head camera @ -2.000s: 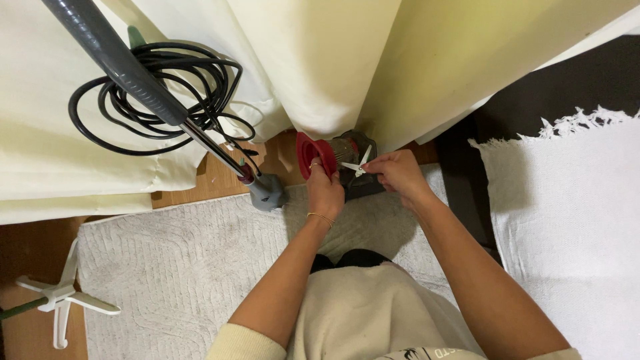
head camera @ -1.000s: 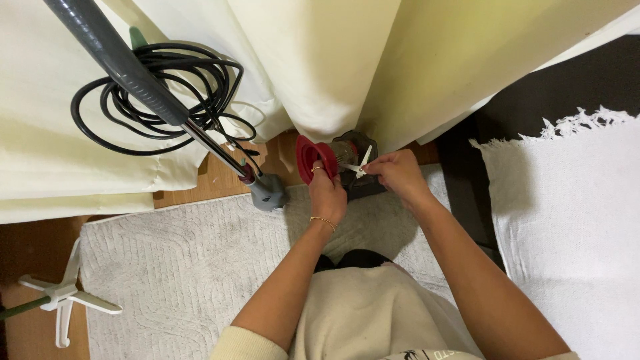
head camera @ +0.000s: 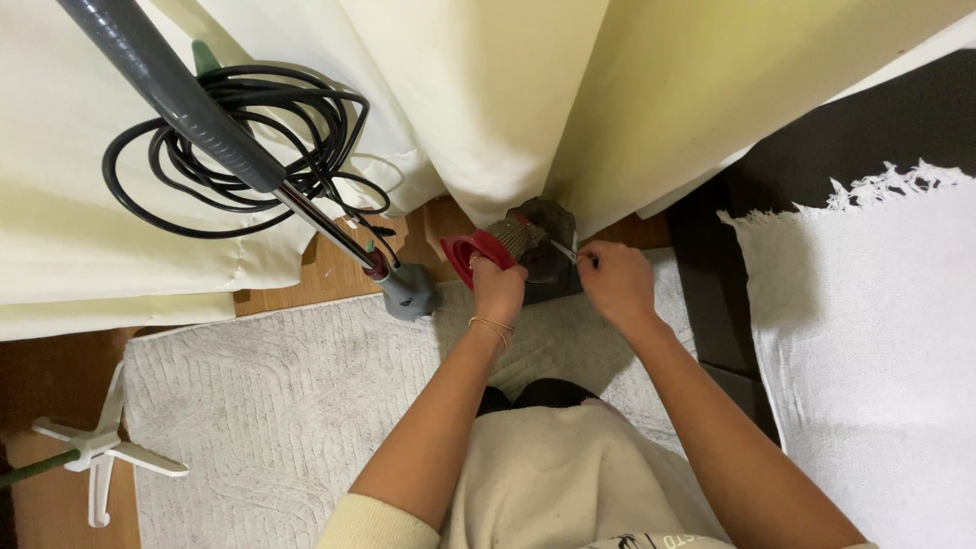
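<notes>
My left hand (head camera: 499, 286) grips the red rim of a pleated vacuum filter (head camera: 514, 237). The filter lies tilted, its grey, dusty pleats pointing up and right over a dark, see-through dust container (head camera: 557, 229). In the fingers of my right hand (head camera: 616, 280) is a small light-coloured tool (head camera: 564, 251), its kind too small to tell; its tip points left toward the pleats, over the container. Left of my left hand stands the grey foot of a stick vacuum cleaner (head camera: 409, 292), with its tube and dark handle rising to the upper left.
A black cable (head camera: 259, 145) hangs coiled by the handle in front of cream curtains (head camera: 488, 91). A pale rug (head camera: 267, 396) lies on the wood floor. At lower left is a white stand base (head camera: 103, 446); at right, a white fringed cloth (head camera: 862, 320) covers dark furniture.
The filter has tilted, so its pleats now show above the dust container. My right hand, with the small tool, has shifted slightly away from the filter.
</notes>
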